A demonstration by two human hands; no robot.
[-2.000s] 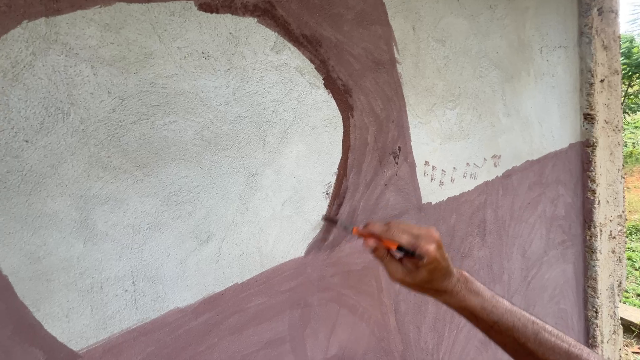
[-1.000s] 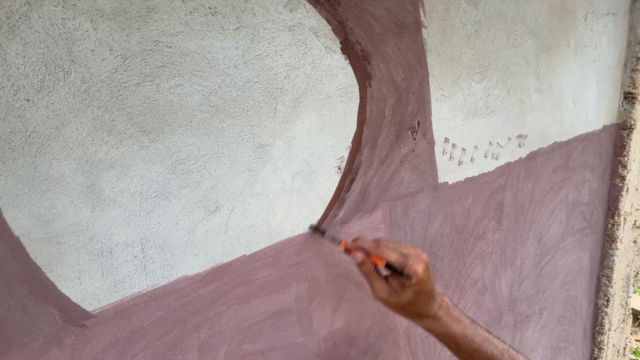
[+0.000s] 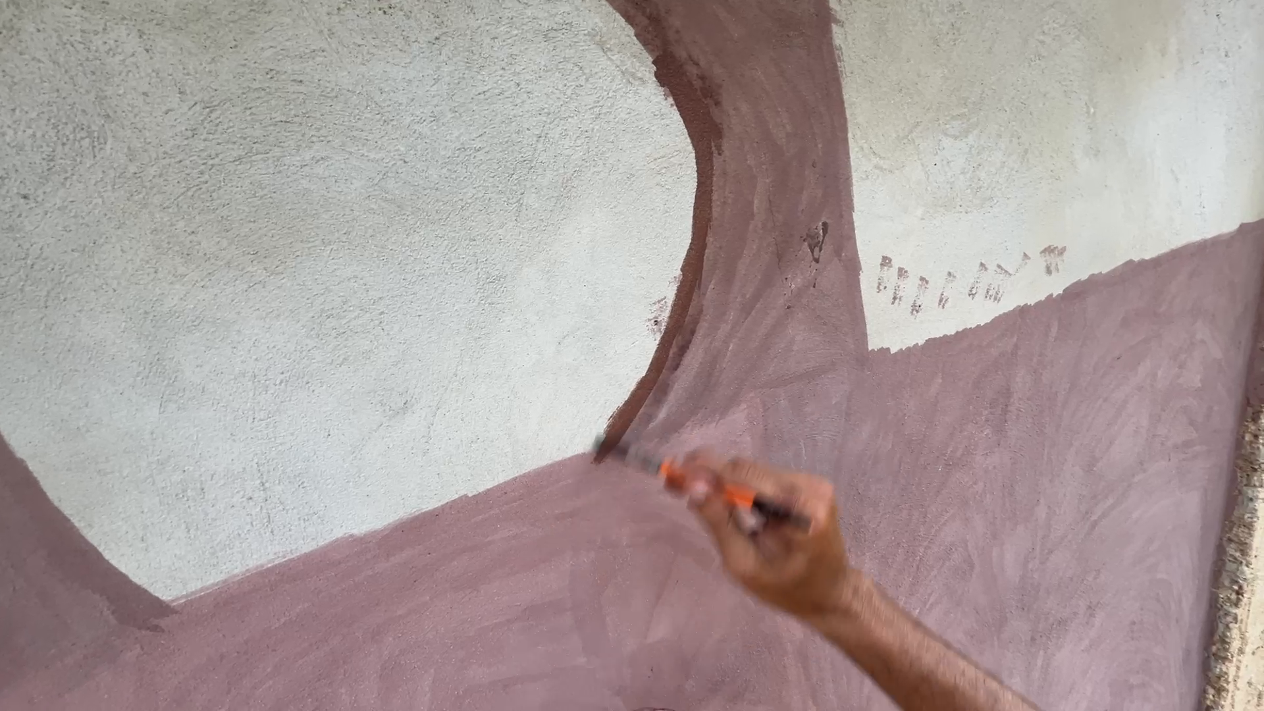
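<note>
My right hand [image 3: 775, 528] grips a paintbrush [image 3: 731, 489] by its orange and black handle. The bristle end points up and left and meets the wall at the lower end of a dark reddish-brown paint band [image 3: 703, 197]. That band follows the curved edge between an off-white plaster area [image 3: 375, 296] and the mauve painted area [image 3: 790, 148]. The darker band looks wet, though this is not certain. My left hand is out of view.
Small brown dabs [image 3: 918, 286] mark a second off-white area [image 3: 987, 128] at the right. A mauve strip [image 3: 59, 583] borders the lower left. The wall's rough edge [image 3: 1234, 553] stands at the far right.
The brush in my right hand has moved down along the curve to the corner where it meets the lower mauve edge. The dark band now reaches that corner. The view has shifted.
</note>
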